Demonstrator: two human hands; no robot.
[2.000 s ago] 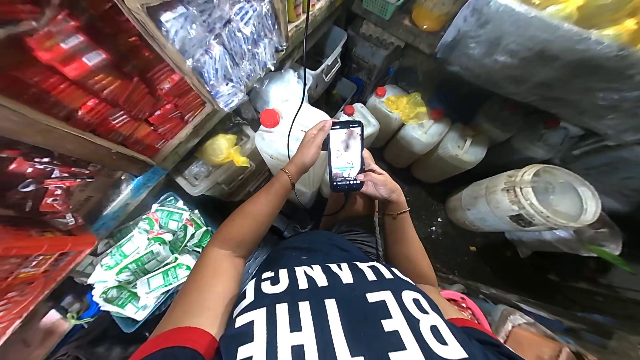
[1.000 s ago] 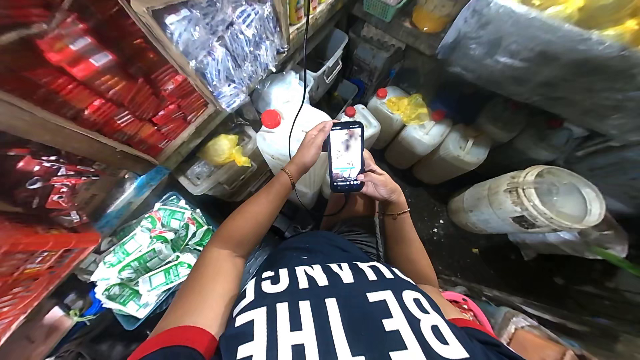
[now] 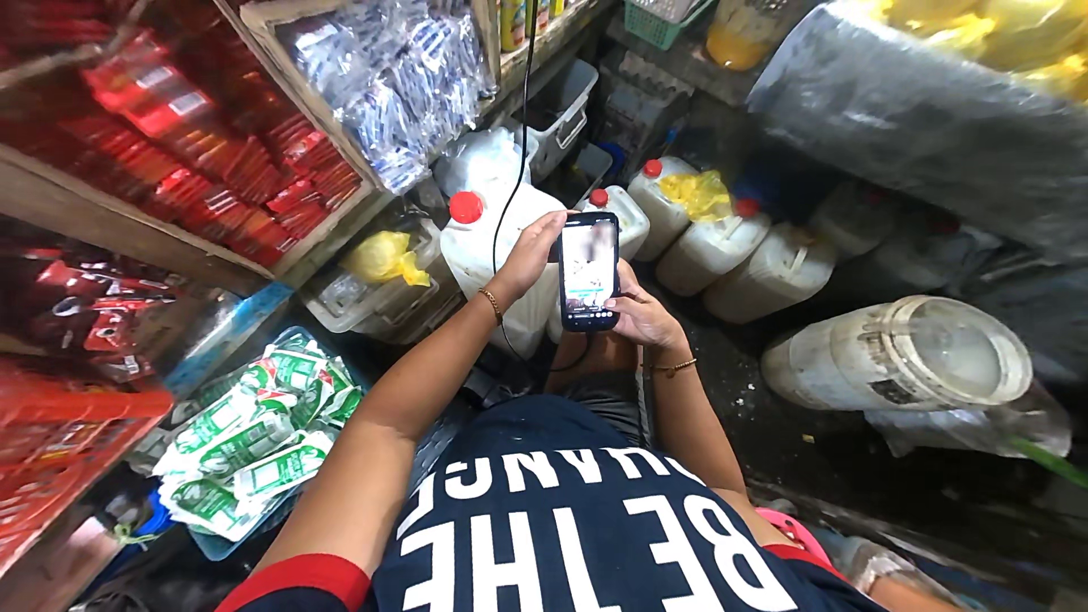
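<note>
A black smartphone [image 3: 589, 270] with a lit screen is held upright between my two hands, in the middle of the view. My left hand [image 3: 533, 252] grips its upper left side. At its lower right side, my right hand [image 3: 643, 313] holds it, the thumb on the lower part of the screen. A black cable [image 3: 512, 183] hangs down beside my left hand. Behind the phone and my left hand stands a large white plastic jug [image 3: 476, 246] with a red cap; part of it is hidden.
Several plastic jugs [image 3: 712, 246] stand beyond my right hand. A white bucket [image 3: 850, 357] is tilted at the right. Green-and-white packets [image 3: 255, 433] fill a tray at lower left, near a red plastic crate [image 3: 59, 442]. Wooden shelves [image 3: 323, 234] hold red and clear-wrapped packets.
</note>
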